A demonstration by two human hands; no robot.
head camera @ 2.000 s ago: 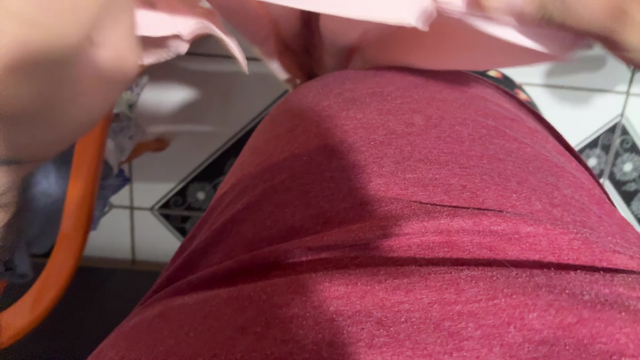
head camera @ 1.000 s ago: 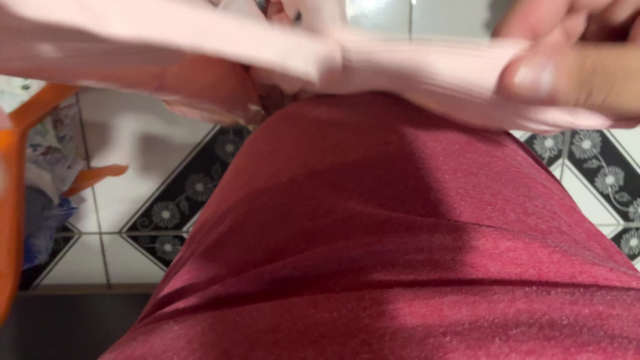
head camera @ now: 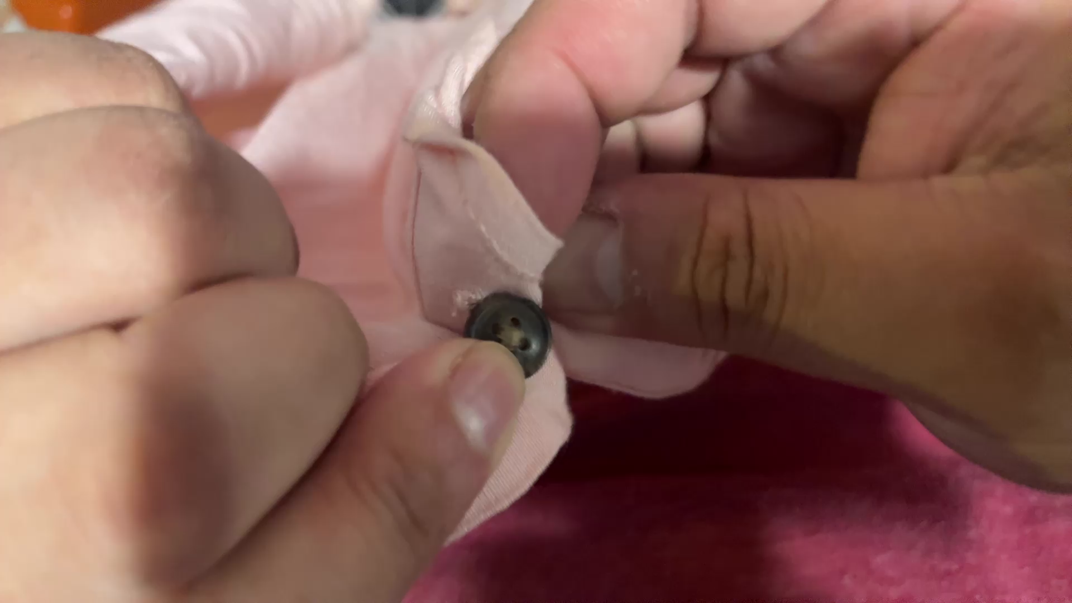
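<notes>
A pink cloth garment (head camera: 327,176) is held up close to the camera, with a dark four-hole button (head camera: 509,331) at its edge. The thumb of my left hand (head camera: 243,352) presses on the lower rim of the button, and its curled fingers lie to the left. On the right, my right hand (head camera: 720,209) pinches a folded flap of the same cloth (head camera: 469,222) between thumb and forefinger, just above and beside the button. Whether the button passes through a buttonhole cannot be told. A second dark button (head camera: 412,7) shows partly at the top edge.
Below the hands lies dark pink or red cloth (head camera: 687,519), blurred and partly in shadow. An orange object (head camera: 79,15) is cut off at the top left corner.
Both hands and the pink garment have come into close view. The left thumb is now on a button that the earlier frames do not show. The view has moved much closer.
</notes>
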